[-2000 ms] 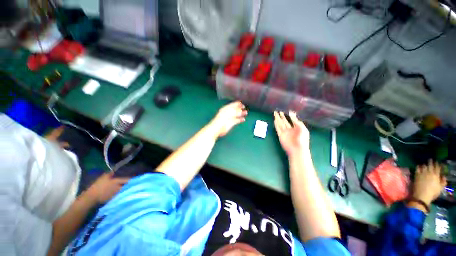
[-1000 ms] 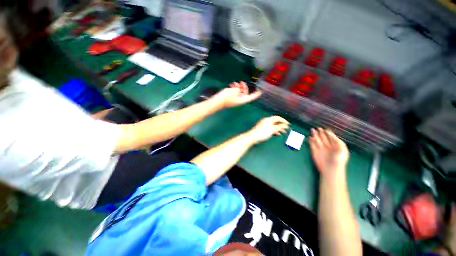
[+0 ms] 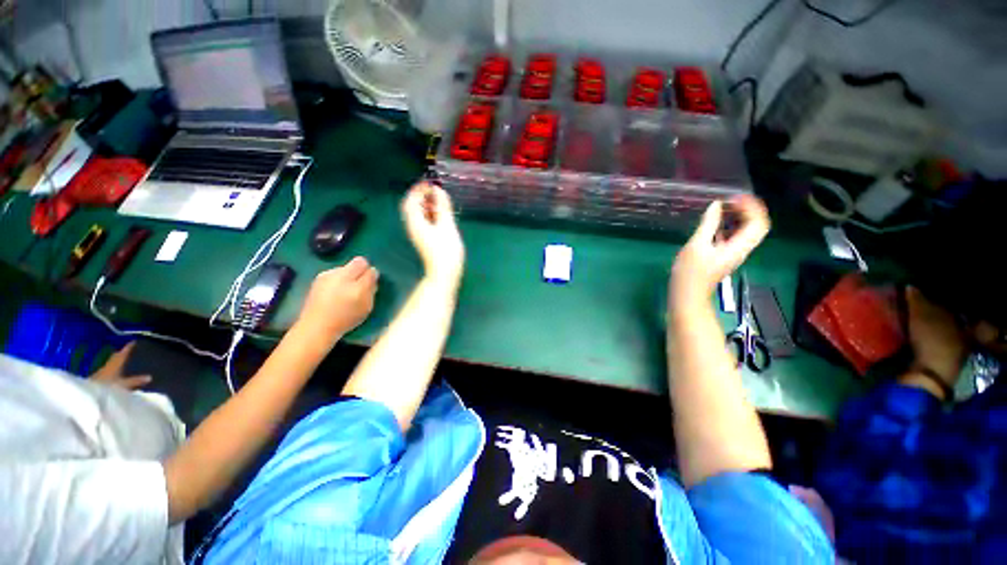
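Observation:
A small white battery with a dark blue lower edge (image 3: 558, 263) lies flat on the green mat in front of me, between my hands and touched by neither. My left hand (image 3: 434, 226) is raised to its left, fingers curled, near the tray stack's left corner. A narrow dark thing with a yellow edge (image 3: 433, 155) shows just beyond its fingertips; I cannot tell if it is held. My right hand (image 3: 720, 234) is raised by the stack's right end, fingers curved with a gap to the thumb, nothing visible in it.
Stacked clear blister trays (image 3: 596, 199) hold red pieces at the back. Scissors (image 3: 749, 340) and a red pouch (image 3: 859, 322) lie right. A mouse (image 3: 337, 230), a cabled keypad phone (image 3: 263, 296) and a laptop (image 3: 210, 171) are left. A neighbour's hand (image 3: 340, 296) is near the phone; another person sits right.
My hands have moved apart, away from the battery, and their fingers have curled. The left neighbour's arm, stretched towards the trays one second ago, has drawn back. The view has shifted.

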